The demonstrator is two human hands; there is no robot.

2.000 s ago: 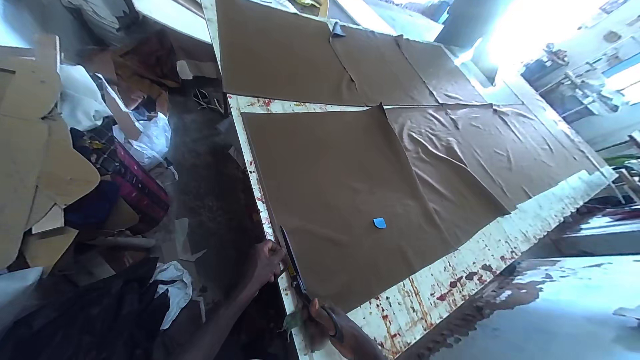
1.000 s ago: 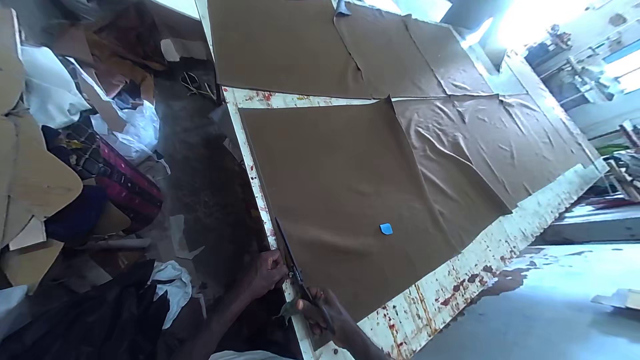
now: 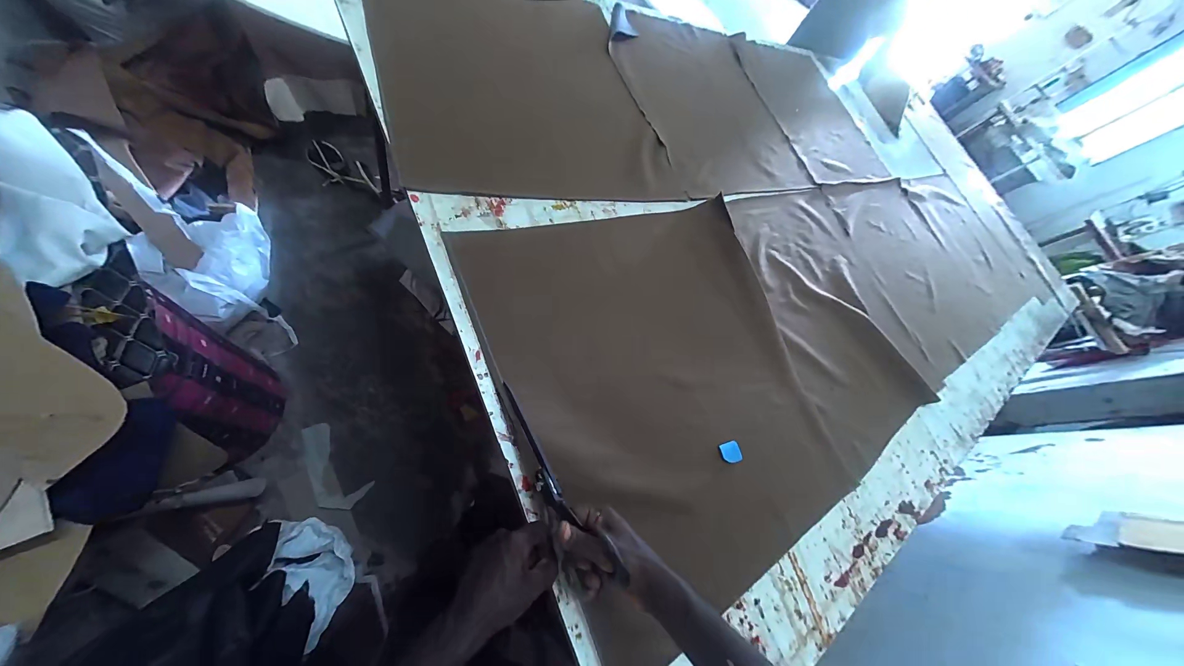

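Brown fabric (image 3: pixel 629 342) lies in large panels over a long paint-stained table, wrinkled toward its far right. My right hand (image 3: pixel 606 555) is closed around the handles of dark fabric shears (image 3: pixel 532 439), whose long blades lie along the fabric's left edge. Just left of the handles, my left hand (image 3: pixel 518 569) is at the table edge with its fingers curled; whether it pinches the cloth edge cannot be made out. A small blue piece (image 3: pixel 731 451), perhaps tailor's chalk, rests on the fabric to the right of the shears.
The table's stained rim (image 3: pixel 481 370) runs along the left. Beyond it on the floor are a white plastic bag (image 3: pixel 231 259), a magenta and black bag (image 3: pixel 217 379), cardboard pieces (image 3: pixel 55 370) and a white cloth (image 3: pixel 314 564). A pale surface (image 3: pixel 1045 518) stands at the right.
Both hands have come closer together at the table edge. The shears remain in my right hand along the fabric's left edge.
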